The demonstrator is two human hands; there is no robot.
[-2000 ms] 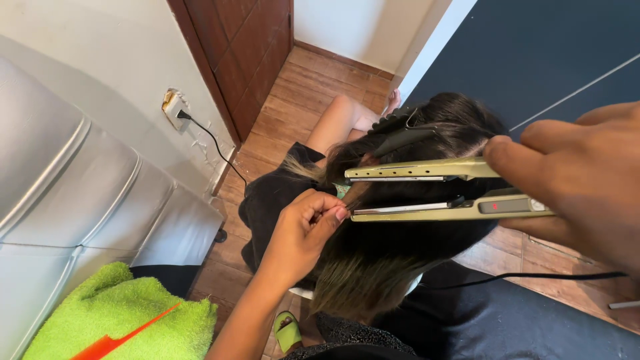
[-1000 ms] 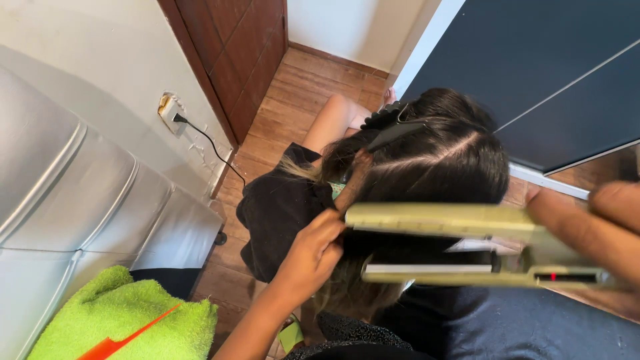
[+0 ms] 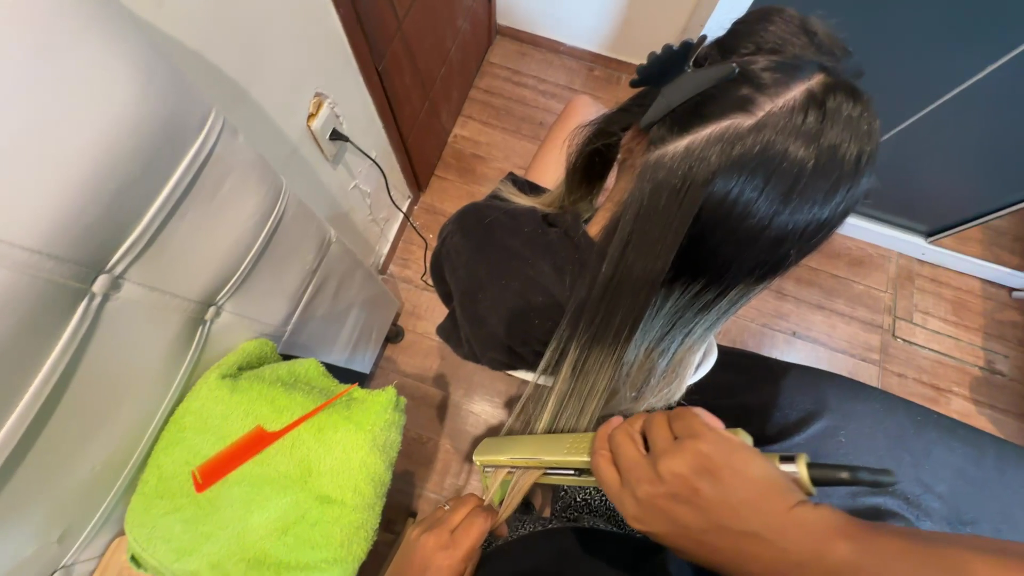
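Observation:
My right hand [image 3: 692,472] grips a gold hair straightener [image 3: 536,450], whose plates are closed around the light ends of a section of long hair [image 3: 592,352]. Just below the plates, at the lower middle, my left hand [image 3: 452,534] pinches the tips of that section. The hair belongs to a seated person in a black top [image 3: 512,280], seen from behind and above. A parting runs across the head, and a dark hair clip [image 3: 688,92] holds hair on its left side. Some of my left fingers are hidden at the bottom.
An orange tail comb [image 3: 248,456] lies on a folded lime-green towel [image 3: 264,512] at the lower left, beside a silver padded headboard [image 3: 184,200]. A black cord [image 3: 392,188] runs down from a wall outlet [image 3: 322,128]. A dark panel [image 3: 944,104] stands at upper right.
The straightener has moved down from beside the head to the hair ends, and its plates, apart before, are closed on the hair. My left hand has moved lower too.

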